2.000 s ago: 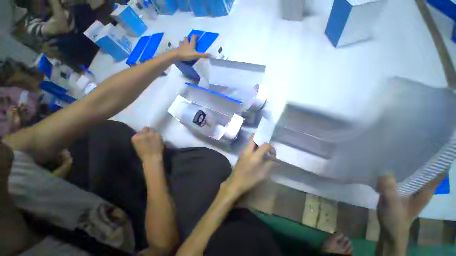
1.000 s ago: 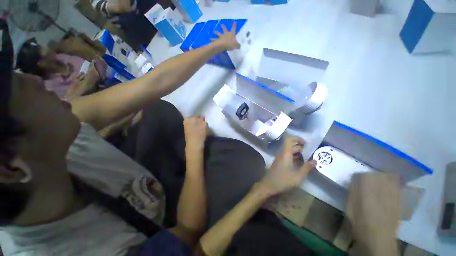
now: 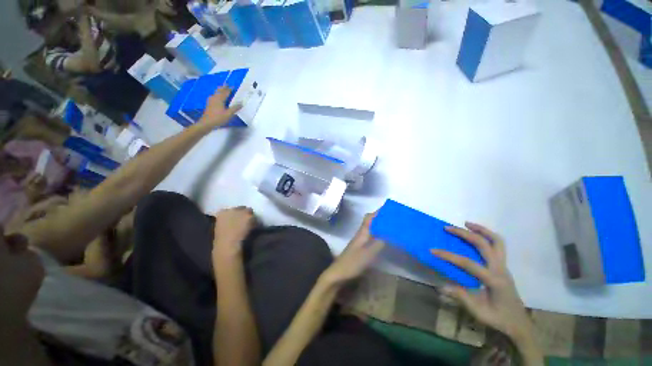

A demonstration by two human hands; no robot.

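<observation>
A closed retail carton [image 3: 422, 239] lies near the table's front edge with its solid blue side up. My left hand [image 3: 354, 254] is at its left end, slightly blurred, with fingertips against the end. My right hand [image 3: 486, 275] holds the right end, fingers spread over the blue face. The carton's contents are hidden.
Two open cartons lie left of mine; the nearer [image 3: 304, 189] shows a black square part and a white round-ended part. Another blue carton [image 3: 611, 229] stands at right. A seated person's arm [image 3: 143, 161] reaches to blue cartons [image 3: 207, 96]. More boxes stand behind.
The carton was open with a white unit showing inside; its blue lid is now down over it. Both my hands are on it. The neighbour's hand is still at the blue cartons.
</observation>
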